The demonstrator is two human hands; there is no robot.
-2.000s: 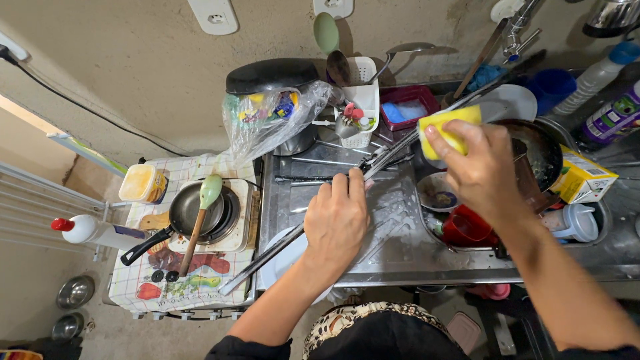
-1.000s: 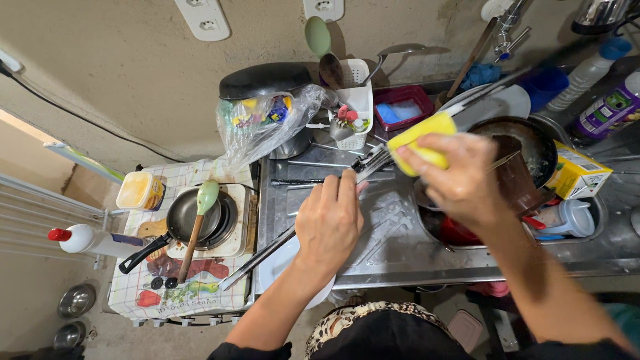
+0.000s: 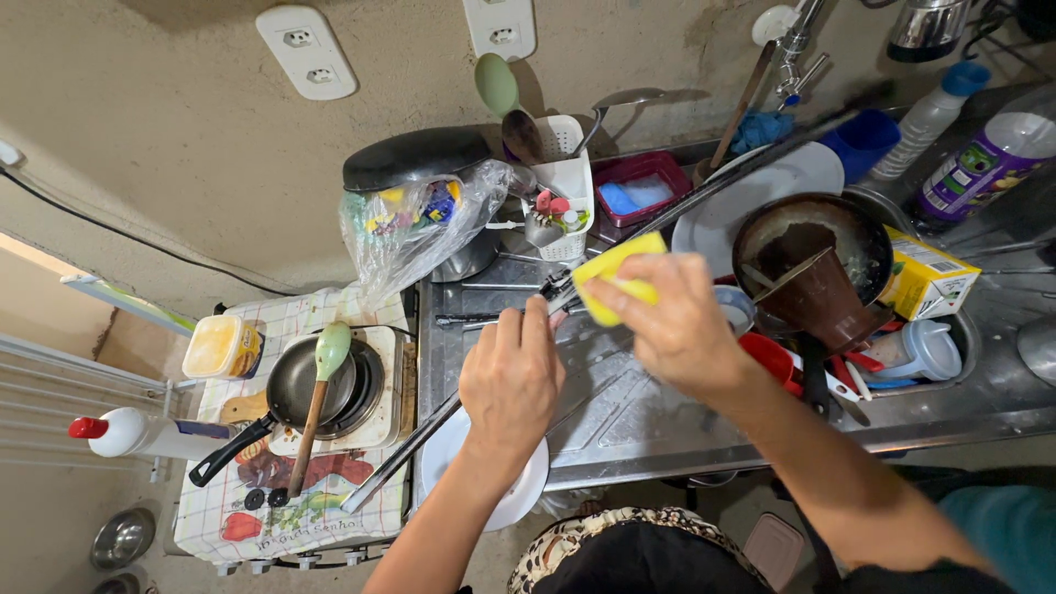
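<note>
A long thin metal bar (image 3: 410,445) runs diagonally above the steel drainboard, from the cloth on the left toward the faucet. My left hand (image 3: 513,375) grips it near its middle, beside a black joint-like fitting (image 3: 561,285). My right hand (image 3: 681,318) pinches a yellow sponge (image 3: 617,276) against the bar, just right of that fitting. Beneath my left forearm lies a white plate (image 3: 528,487), partly hidden. A dark bar (image 3: 466,319) rests on the drainboard behind my left hand.
Left, a frying pan (image 3: 301,388) and a green spoon (image 3: 332,351) sit on a small hotplate. Behind stand a bagged bundle (image 3: 412,214), a white utensil basket (image 3: 569,186) and a red soap tray (image 3: 643,186). Right, the sink (image 3: 969,355) holds piled dishes beneath the faucet (image 3: 796,49).
The sponge in my right hand has moved down and left along the bar, closer to the black fitting. My left hand keeps its grip on the bar.
</note>
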